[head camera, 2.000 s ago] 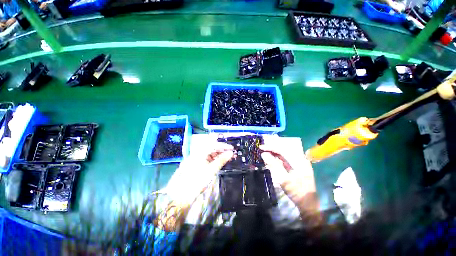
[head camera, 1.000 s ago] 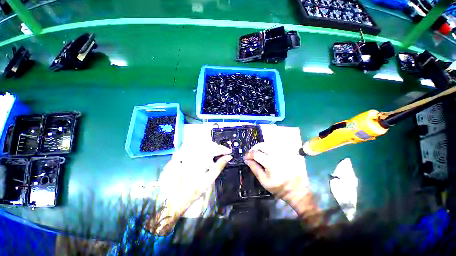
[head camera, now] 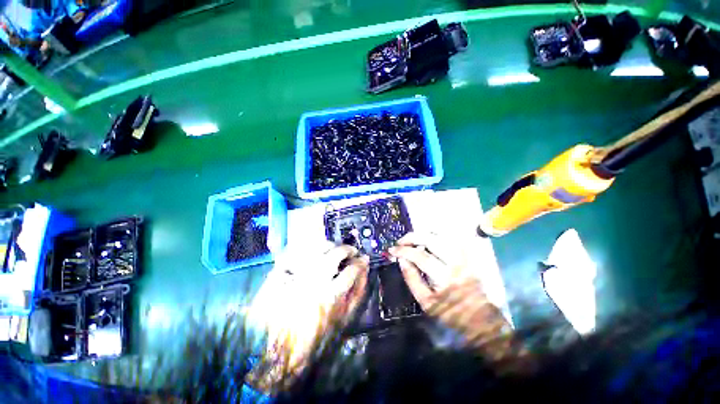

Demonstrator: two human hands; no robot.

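The open black housing [head camera: 368, 228] lies on the white sheet [head camera: 463, 207] in front of me. Its far half holds small light and coloured parts; the near half is darker and partly behind my hands. My left hand [head camera: 335, 272] has its fingertips at the near left edge of the far half. My right hand [head camera: 422, 272] has its fingertips at the near right edge of that half. A tiny reddish bit shows between the fingertips. Both hands touch the housing; any small part pinched in them is too small to tell. Hair blurs the lower part of the view.
The large blue bin [head camera: 300, 170] of black parts stands behind the sheet, the small blue bin [head camera: 211, 229] of screws at its left. The yellow electric screwdriver [head camera: 545, 192] hangs at right above a white scrap [head camera: 571, 280]. Open housings [head camera: 115, 252] lie at left, others [head camera: 410, 57] along the far side.
The view has tilted and shifted. My fingertips have moved from the middle of the housing's far half to its near edge, and my hands have come closer together.
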